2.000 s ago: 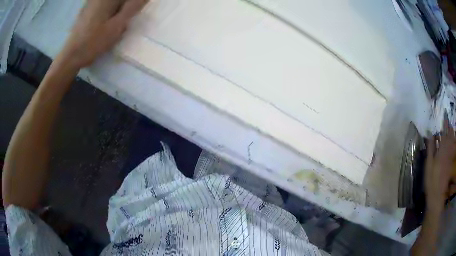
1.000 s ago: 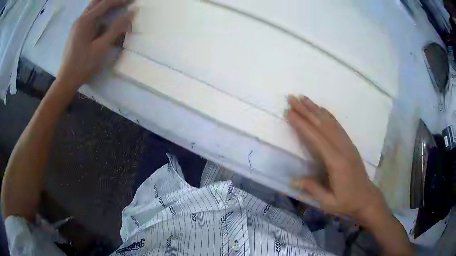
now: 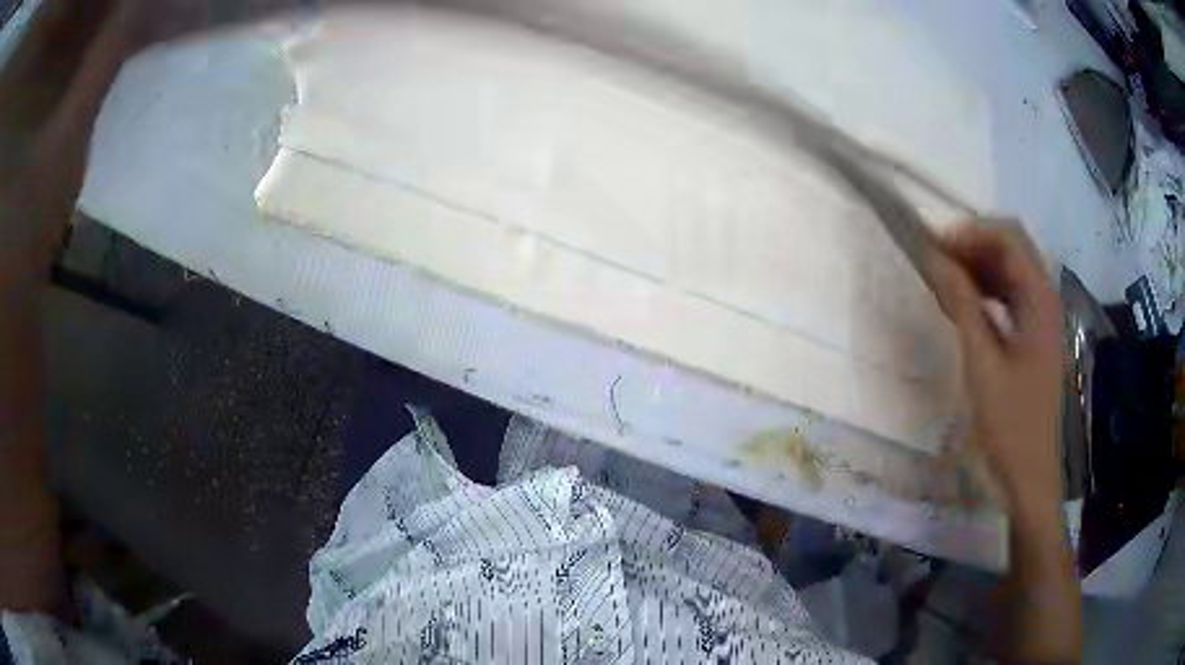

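Observation:
A cream fabric panel [image 3: 572, 169] lies on the white table, with a folded band [image 3: 520, 260] along its near edge and a curved notch at its left. A long grey-brown strip [image 3: 767, 104] is bowed in an arch above it. My right hand [image 3: 994, 279] grips the strip's right end with curled fingers. The strip's left end runs into my left hand [image 3: 98, 65], which is blurred and cut off at the top left. Its fingertips are hidden.
A steam iron [image 3: 1124, 403] stands at the right edge beside my right wrist. A dark oval object [image 3: 1098, 127] and crumpled white material [image 3: 1157, 208] lie at the upper right. The table's near edge [image 3: 546, 416] has a yellow-brown stain at the right.
My right hand has moved from flat on the panel to the right and taken hold of the strip. My left hand has moved to the upper left. The strip is now lifted and bowed.

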